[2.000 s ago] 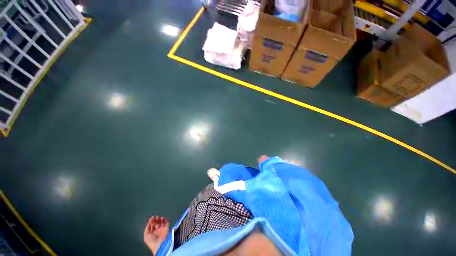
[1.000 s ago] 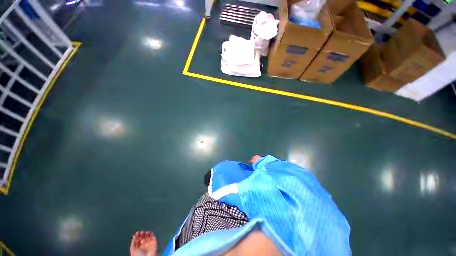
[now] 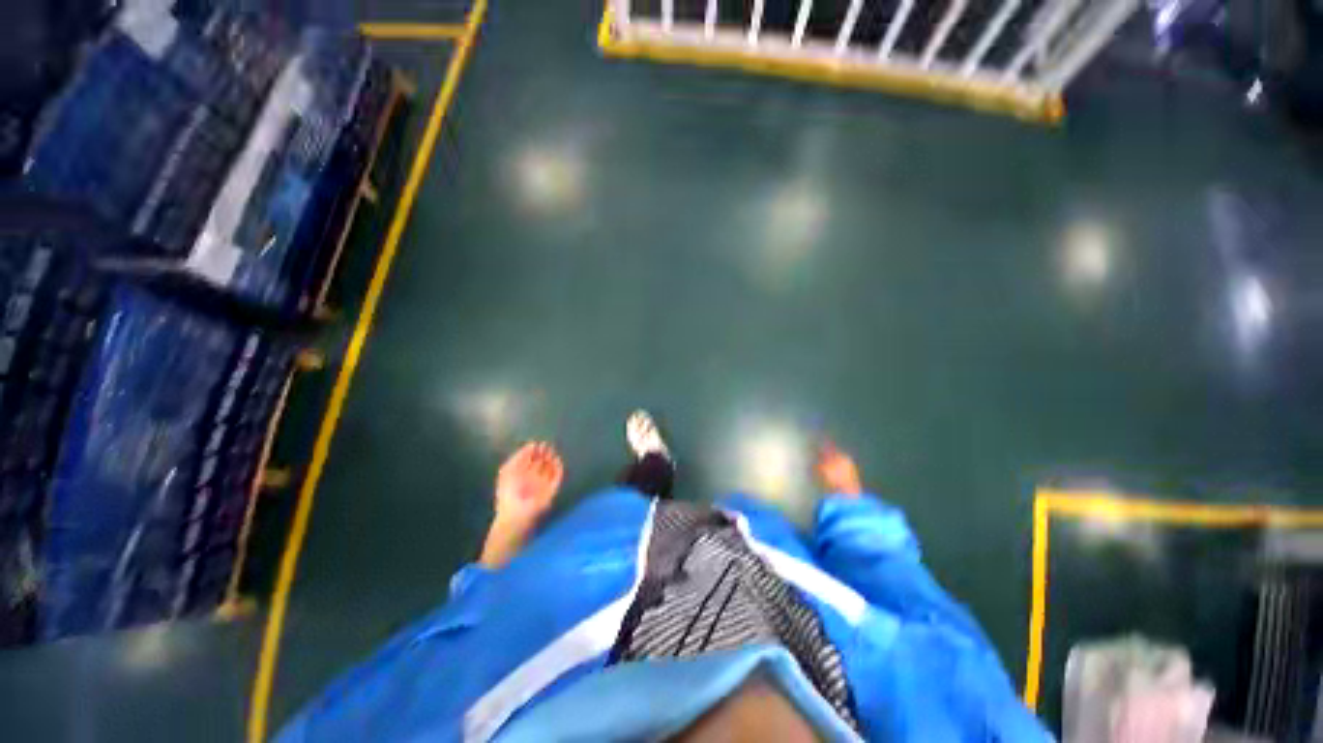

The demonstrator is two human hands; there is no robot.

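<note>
My left hand [image 3: 528, 482] is in front of my smock, left of centre, bare and empty with its fingers apart. My right hand [image 3: 836, 470] is right of centre at the end of the blue sleeve. It is small and blurred, and its finger pose is unclear. Neither hand touches any material. My blue smock [image 3: 929, 610] with white stripes hangs open over a patterned garment. One of my feet [image 3: 644, 433] shows on the green floor between the hands.
Wrapped dark-blue pallet loads [image 3: 145, 421] stand at the left behind a yellow lane line [image 3: 343, 378]. A white railing [image 3: 871, 55] with a yellow base is at the top. A white bundle [image 3: 1132, 691] lies at the lower right inside a yellow-lined corner. The floor is glossy.
The view has turned left. The cartons have left the picture, the railing has shifted to the top, and the pallet loads now show at the left. My left hand is higher in view.
</note>
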